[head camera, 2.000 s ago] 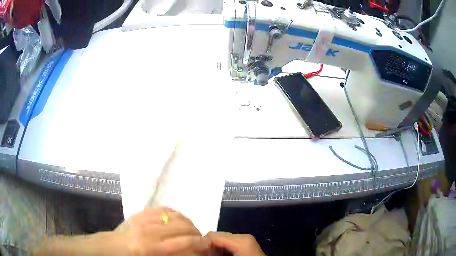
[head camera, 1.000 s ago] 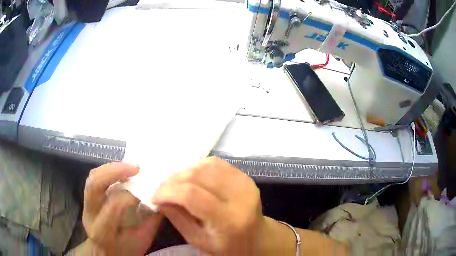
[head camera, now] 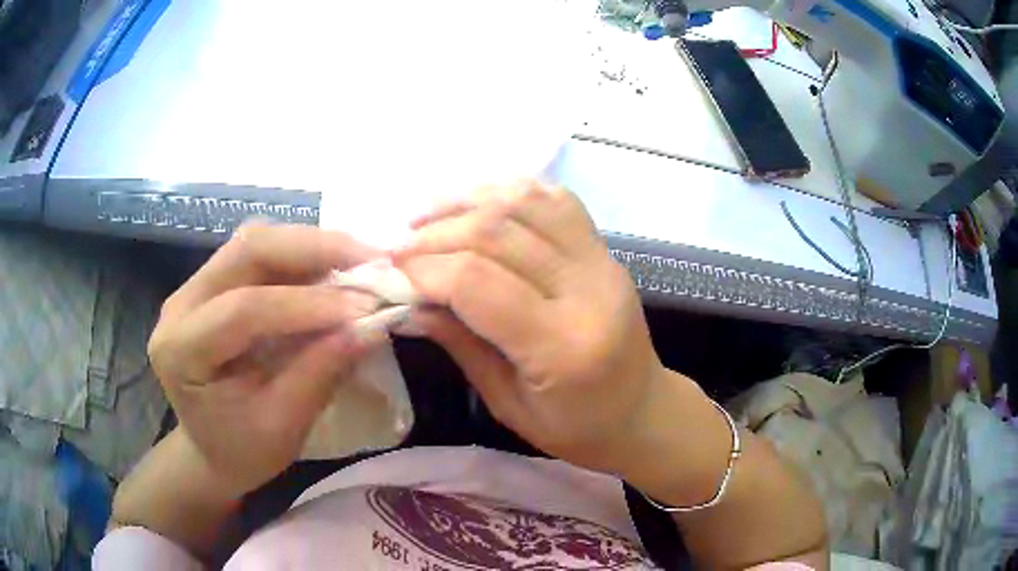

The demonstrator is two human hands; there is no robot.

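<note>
A white fabric piece [head camera: 363, 407] is pinched between my two hands in front of the table's front edge. Its near part hangs down below my left hand, and its far part lies over the table edge, washed out by glare. My left hand [head camera: 262, 346] holds it from the left with thumb and fingers. My right hand [head camera: 530, 307] holds it from the right, its fingertips close to those of my left hand. The pinched edge looks folded or bunched; its detail is partly hidden by the fingers.
The white sewing machine [head camera: 882, 100] stands at the upper right, its needle area cut off at the top. A black smartphone [head camera: 742, 109] and a grey-green cord [head camera: 837, 178] lie beside it. A ruler strip [head camera: 714, 287] runs along the front edge. Beige fabric [head camera: 826, 435] is heaped below right.
The view has tilted down, so table and machine sit higher. My hands came together, then raised the fabric's near edge off my lap side; a flap now hangs below my left hand.
</note>
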